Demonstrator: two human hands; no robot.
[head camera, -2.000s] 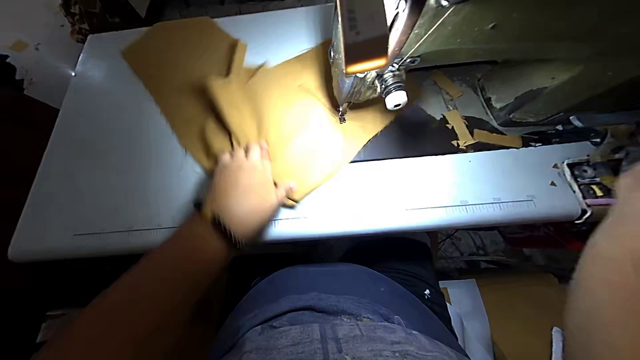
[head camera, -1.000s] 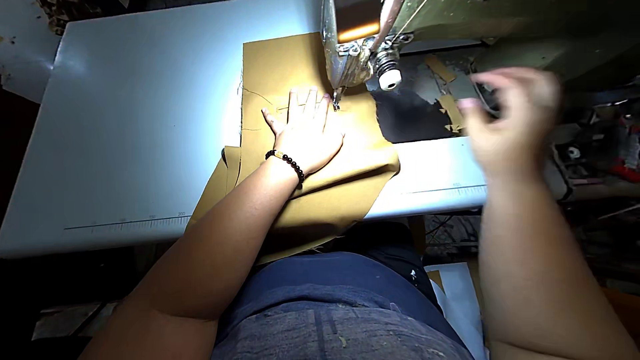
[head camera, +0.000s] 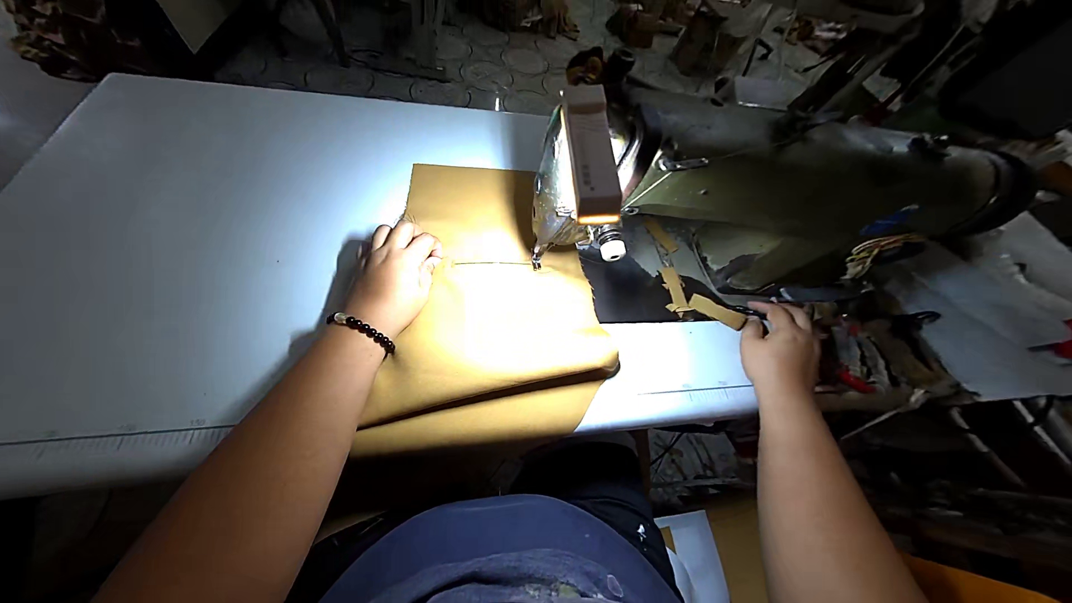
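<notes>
Tan fabric (head camera: 502, 335) lies under the presser foot (head camera: 537, 260) of a green industrial sewing machine (head camera: 770, 184), and its near part hangs over the table's front edge. My left hand (head camera: 395, 272), with a dark beaded bracelet at the wrist, rests on the fabric's left edge, fingers curled; whether it pinches the cloth is unclear. A dark line runs across the fabric to the left of the foot. My right hand (head camera: 780, 339) is at the right, its fingers on the end of a dark, slim tool (head camera: 737, 308) beside a tan scrap (head camera: 716, 312); the grip is partly hidden.
The white sewing table (head camera: 184, 251) has a ruler scale along its front edge. More tan scraps (head camera: 672, 289) lie on the dark plate right of the needle area. Tangled cords (head camera: 879, 251), red-handled items (head camera: 854, 381) and cloth bits crowd the right side.
My left hand has moved from the middle of the fabric to its left edge. My right hand, raised and blurred one second ago, is down by the scraps. The view has shifted.
</notes>
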